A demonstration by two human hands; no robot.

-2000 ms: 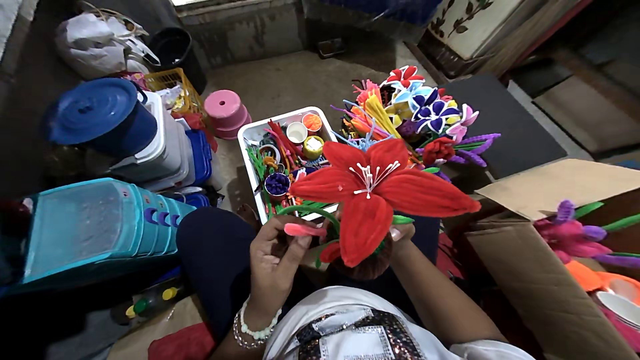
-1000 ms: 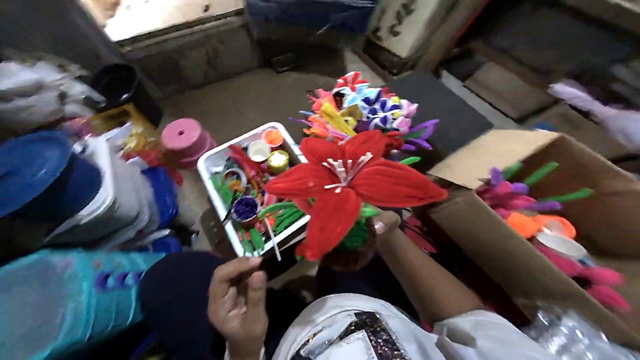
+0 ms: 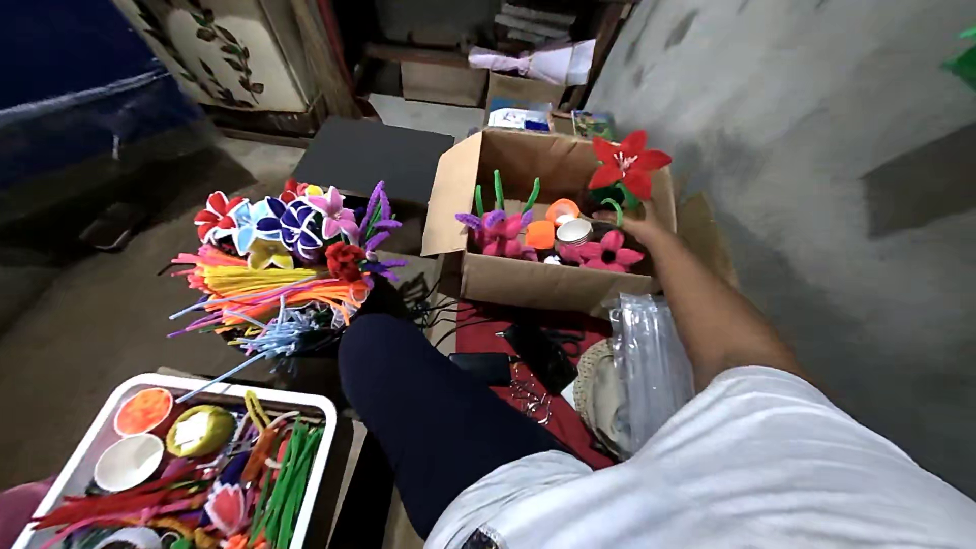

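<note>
My right hand [image 3: 629,225] reaches into the right side of an open cardboard box [image 3: 557,278], holding a potted red pipe-cleaner flower [image 3: 627,164]; the pot is mostly hidden. The bloom stands at the height of the box's back right rim. Beside it in the box are pink pipe-cleaner flowers [image 3: 610,252], a white paper cup [image 3: 573,231] and orange cups [image 3: 540,235]. Green stems and purple-tipped flowers fill the left part. My left hand is out of view.
Left of my knee stands a bunch of colored pipe cleaners and flowers [image 3: 290,236]. A white tray [image 3: 326,427] of pipe cleaners and cups lies at the lower left. Clear plastic sleeves [image 3: 652,366], scissors [image 3: 564,339] and a black phone [image 3: 543,358] lie before the box.
The red flower has moved from over my lap to the right side of the cardboard box, held by my right hand. My left hand has left the view. The view has swung right.
</note>
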